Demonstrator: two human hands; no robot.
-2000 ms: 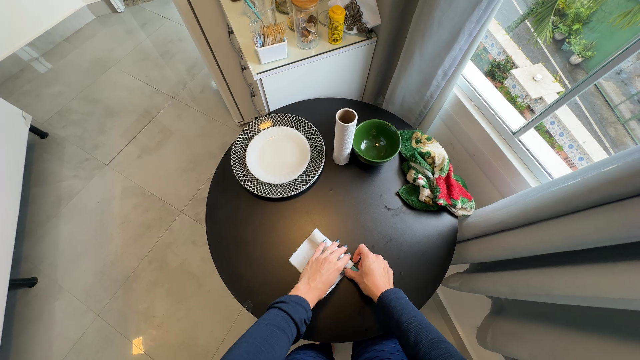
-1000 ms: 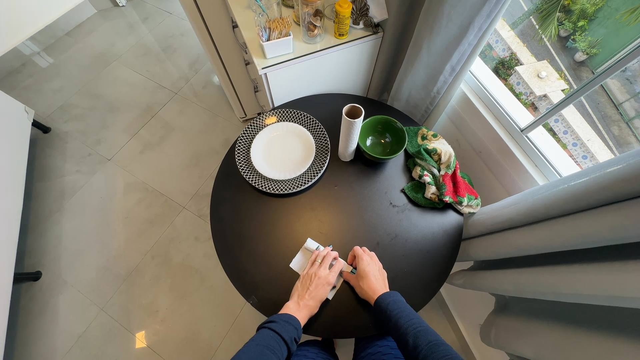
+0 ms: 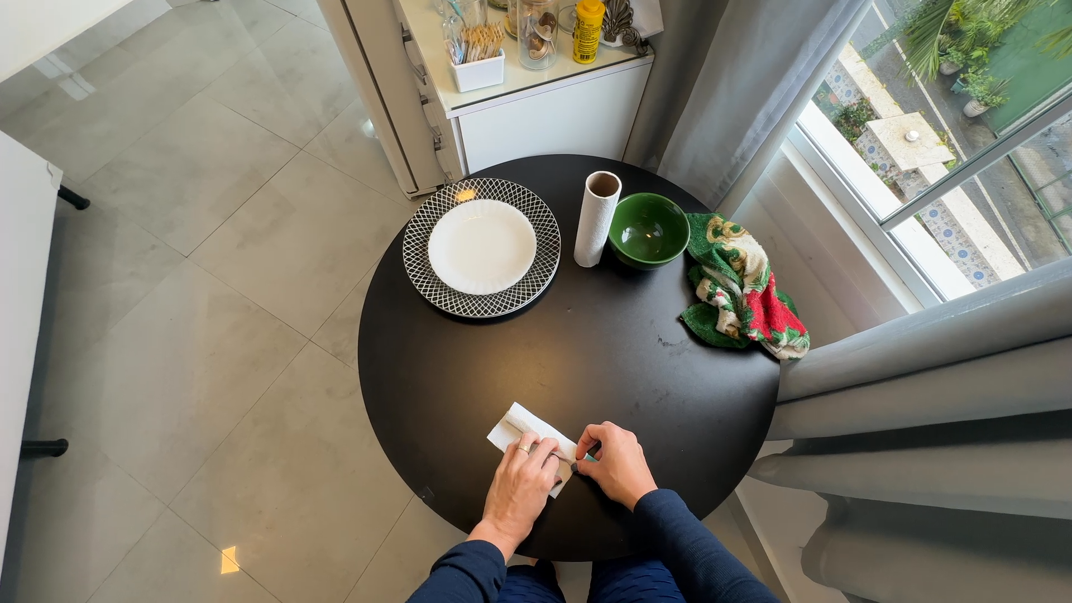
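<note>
A folded white paper towel [image 3: 531, 429] lies near the front edge of the round black table. My left hand [image 3: 521, 481] rests on it, fingertips pressing it down. Just to the right, my right hand [image 3: 615, 461] pinches something small at the paper's right end; a bit of teal shows under its fingers, too hidden to name. Farther back stand a paper towel roll [image 3: 597, 219] and a green bowl [image 3: 649, 230], side by side. A white plate [image 3: 482, 247] sits on a larger black-and-white patterned plate [image 3: 541, 283] at the back left.
A crumpled green, red and cream cloth [image 3: 745, 289] lies at the right edge of the black table [image 3: 536, 356]. Behind the table, a white cabinet [image 3: 548, 126] holds jars, a white holder [image 3: 479, 73] and a yellow container [image 3: 589, 32]. Gray curtains [image 3: 904, 368] hang close on the right.
My right hand's fingers have shifted slightly at the paper's right end, while my left hand stays on the paper. The plates, roll, bowl and cloth have not moved on the table.
</note>
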